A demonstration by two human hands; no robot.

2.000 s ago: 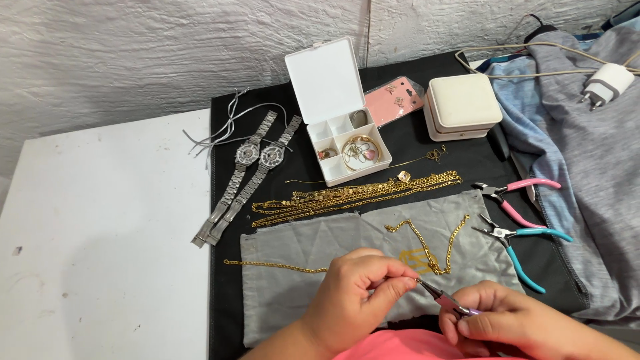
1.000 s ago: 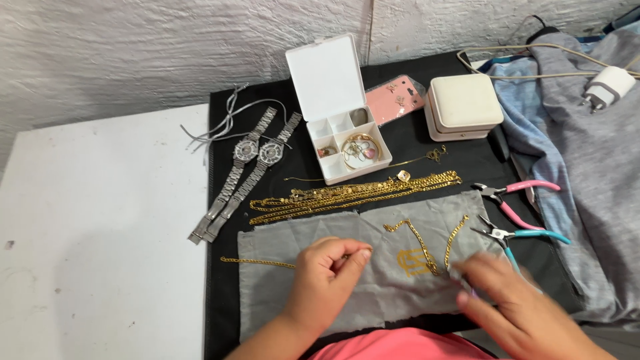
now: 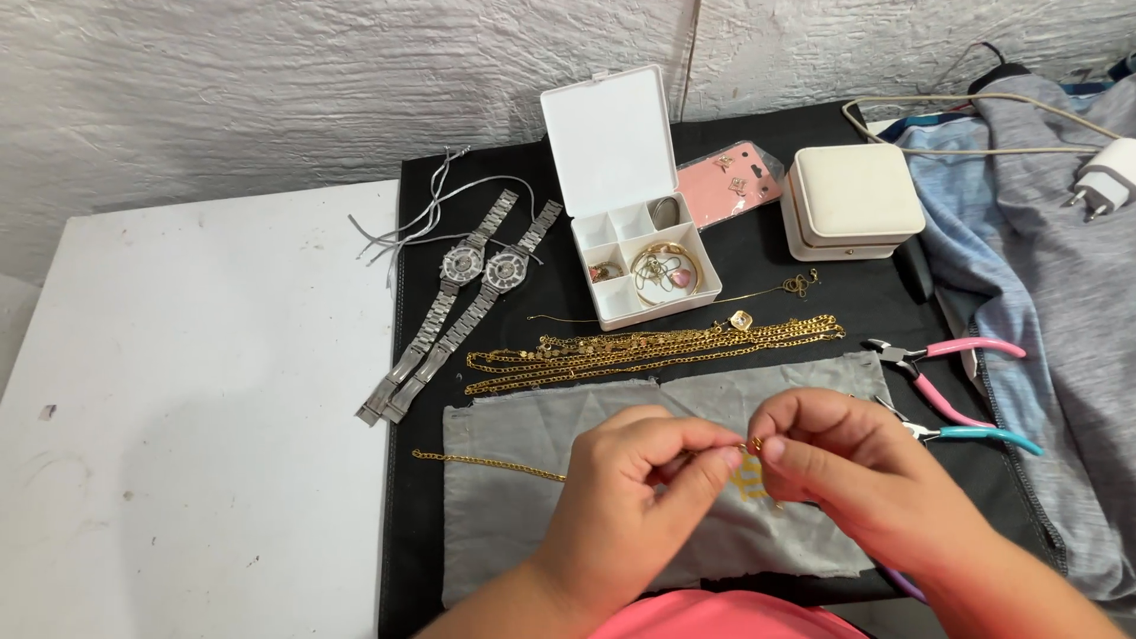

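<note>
Over a grey cloth (image 3: 524, 532), my left hand (image 3: 648, 488) pinches the end of a gold chain (image 3: 497, 462) that trails out to the left beneath it. My right hand (image 3: 852, 470) meets it fingertip to fingertip and pinches a small gold link piece (image 3: 755, 445). Whether the two pieces are joined cannot be told. The right hand hides most of the other chain pieces on the cloth. Beyond the cloth lie several gold chains (image 3: 639, 351) in a bundle, with a square pendant (image 3: 740, 320) near them. A purple handle (image 3: 903, 584) shows below my right forearm.
Pink-handled cutters (image 3: 954, 399) and teal-handled pliers (image 3: 990, 435) lie at the right. Behind the chains stand an open white compartment box (image 3: 657, 311) with jewellery, a pink earring card (image 3: 732, 191) and a cream jewellery box (image 3: 856, 195). Two metal watches (image 3: 461, 264), (image 3: 506, 269) lie left; clothing (image 3: 1065, 311) is at right.
The purple-handled tool has left my right hand, which now pinches a small gold piece against my left fingertips. Two seconds ago that tool was at the left fingertips.
</note>
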